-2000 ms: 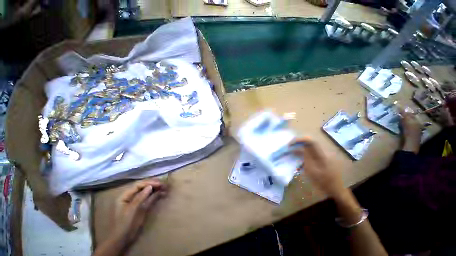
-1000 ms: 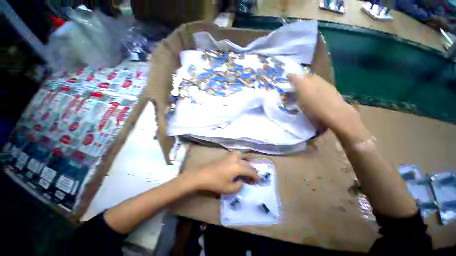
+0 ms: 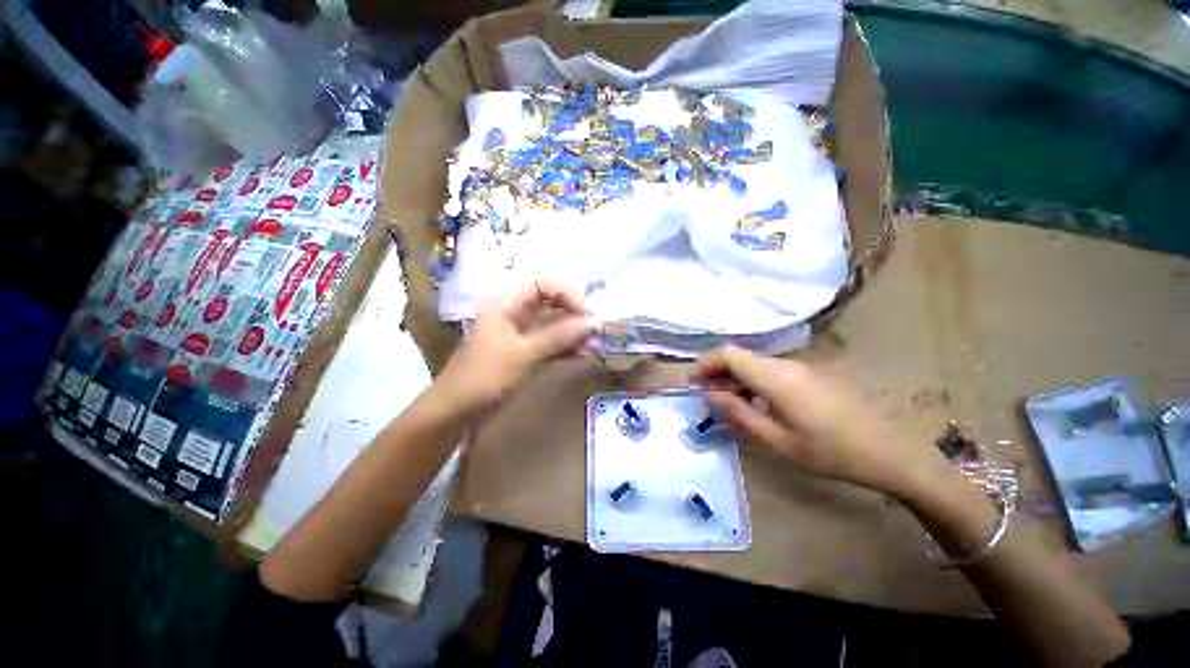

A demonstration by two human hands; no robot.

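A white square post plate lies on the cardboard-covered bench with four dark-topped posts upright. My right hand is over its upper right corner, thumb and fingers close together by that post. My left hand is above the plate's upper left, at the carton's front edge, fingers curled. Whether either hand holds a small part is too blurred to tell. Blue-and-gold parts lie heaped on a white liner in the open carton.
Two pale plates stand at the right, one whole and one cut off by the picture's edge. A green belt runs behind. At the left are printed cartons, clear plastic bags and a white board.
My right hand has moved from the carton's heap down to the plate. My left hand has moved off the plate, up and left to the carton's edge. All four posts now show.
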